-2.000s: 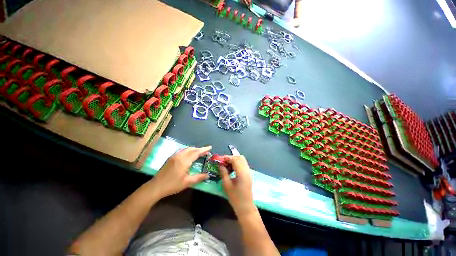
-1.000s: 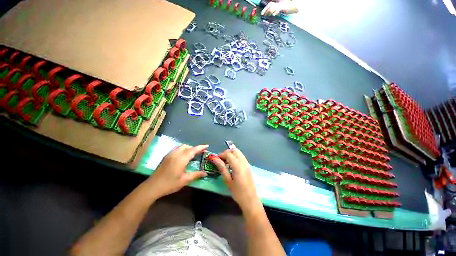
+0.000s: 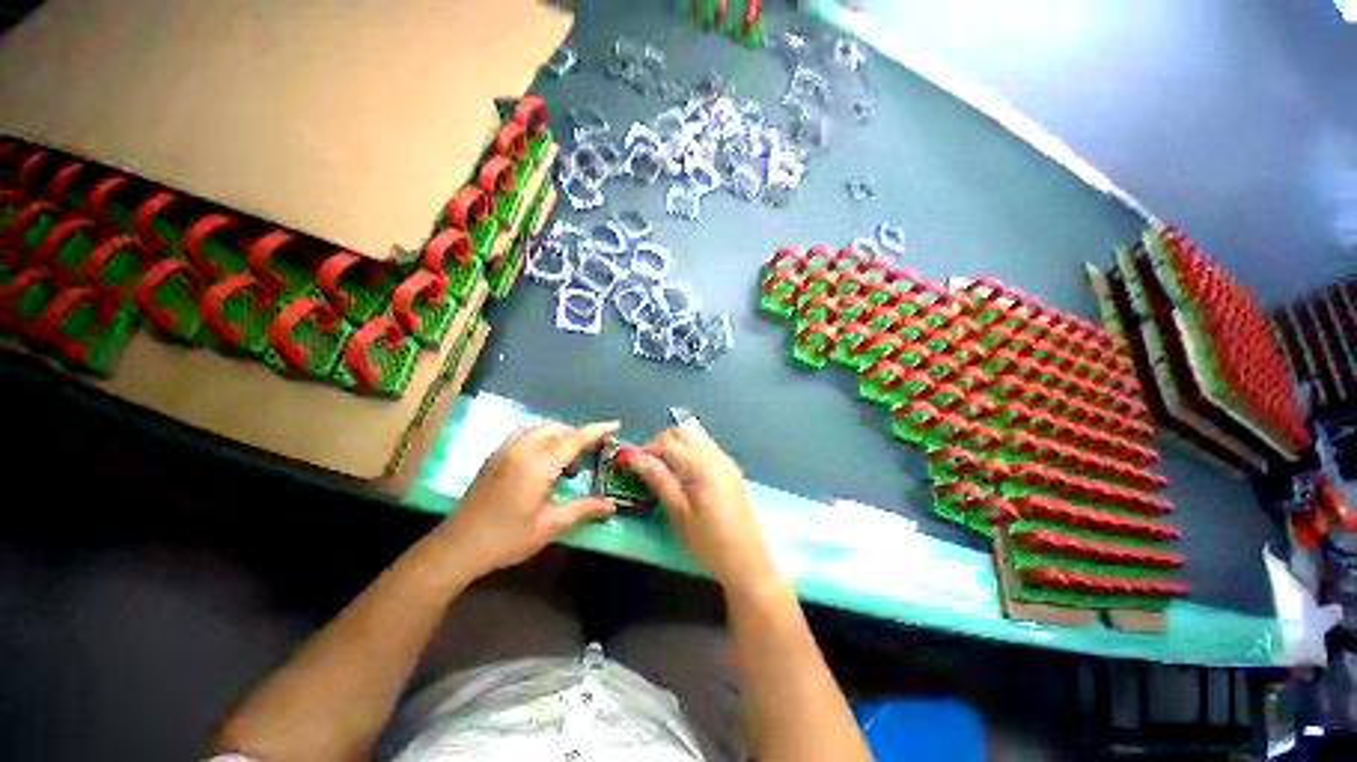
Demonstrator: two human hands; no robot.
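A small circuit board module (image 3: 627,479) with a red loop sits in a small dark fixture at the table's near edge, partly hidden by fingers. My left hand (image 3: 524,488) is at its left side, thumb and fingers spread around the fixture's edge. My right hand (image 3: 697,484) has its fingers on the red loop and board from the right. A slim pale tool (image 3: 679,418) lies just behind my right hand, mostly hidden. Loose thin square frames (image 3: 579,310) lie in a pile mid-table.
Module rows on cardboard (image 3: 402,432) stand at the left under a large cardboard sheet (image 3: 283,112). A dense block of modules (image 3: 982,402) is at the right. Stacked module trays (image 3: 1213,350) stand farther right. A blue stool (image 3: 923,731) is below the table edge.
The view has shifted slightly. My hands stay around the fixture, with small finger movements at the module. Another person's hand at the far table edge has gone out of view.
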